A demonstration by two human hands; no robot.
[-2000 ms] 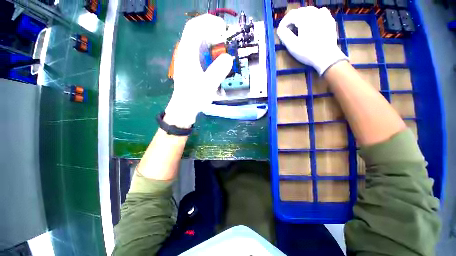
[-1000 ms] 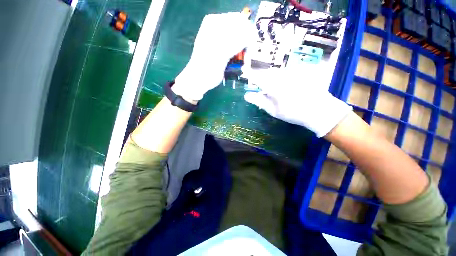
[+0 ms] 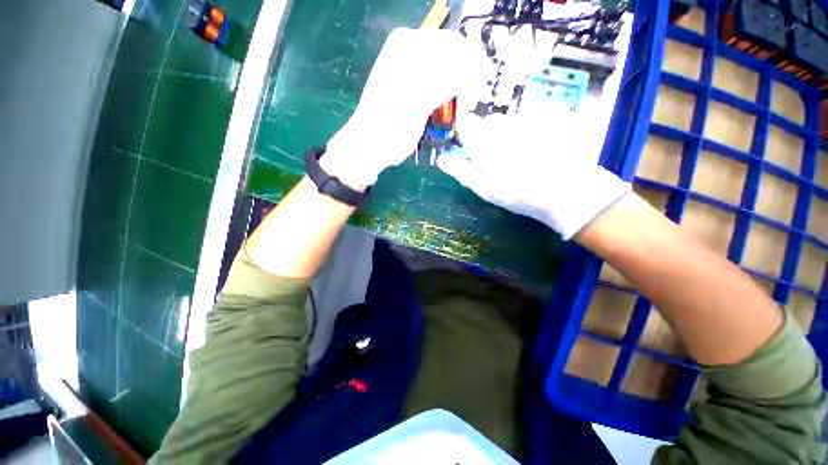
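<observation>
My left hand (image 3: 398,102), in a white glove, holds a coil component (image 3: 442,116) with orange winding, a blue part and thin pins pointing down, over the bench in front of the fixture. My right hand (image 3: 536,168), also gloved in white, is just right of the coil, its fingertips close to the pins. Whether the right hand grips the coil or something else is hidden by glare and the glove. The fixture (image 3: 517,68) lies behind both hands, with a pale green-teal block (image 3: 556,88) and black tubing on it.
A blue divided tray (image 3: 595,400) is on the right, with black and orange coils (image 3: 772,36) in its far cells. An orange bar (image 3: 436,15) lies left of the fixture. Left of the pale rail (image 3: 232,154), another coil (image 3: 210,24) sits on the green conveyor (image 3: 150,173).
Since two seconds ago my right hand has come from the tray to the coil, and the view has turned. In the last second both hands stay close together, with the coil still in my left hand.
</observation>
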